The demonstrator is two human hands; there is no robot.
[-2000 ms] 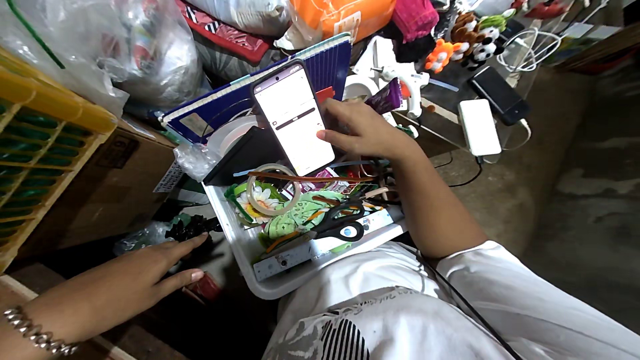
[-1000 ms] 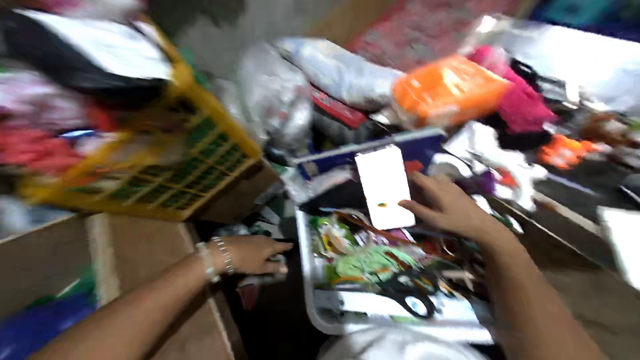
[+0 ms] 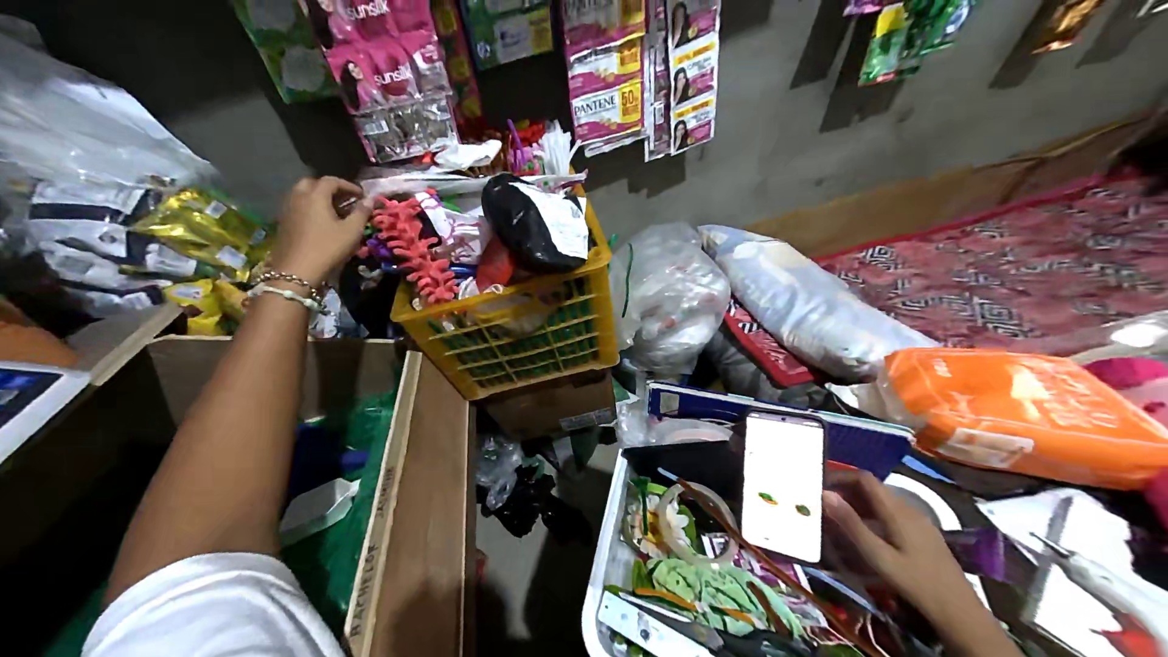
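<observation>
My left hand is raised at the left rim of a yellow plastic basket, its fingertips curled together beside coral-red fuzzy stems; whether they pinch anything is unclear. At lower right, my right hand grips the right edge of a smartphone with a lit screen, its other fingers partly hidden behind it. The phone stands tilted over a white plastic tray. In the tray lie a roll of clear tape, green crumpled material and a white strip.
Wooden-edged compartments lie beneath my left arm. An orange plastic package, a filled clear bag and a blue-edged board stand beyond the tray. Sachet strips hang on the wall. A white-handled tool lies at right.
My left hand has gone from low beside the tray up to the yellow basket. My right hand stays at the phone. The view has swung left and up.
</observation>
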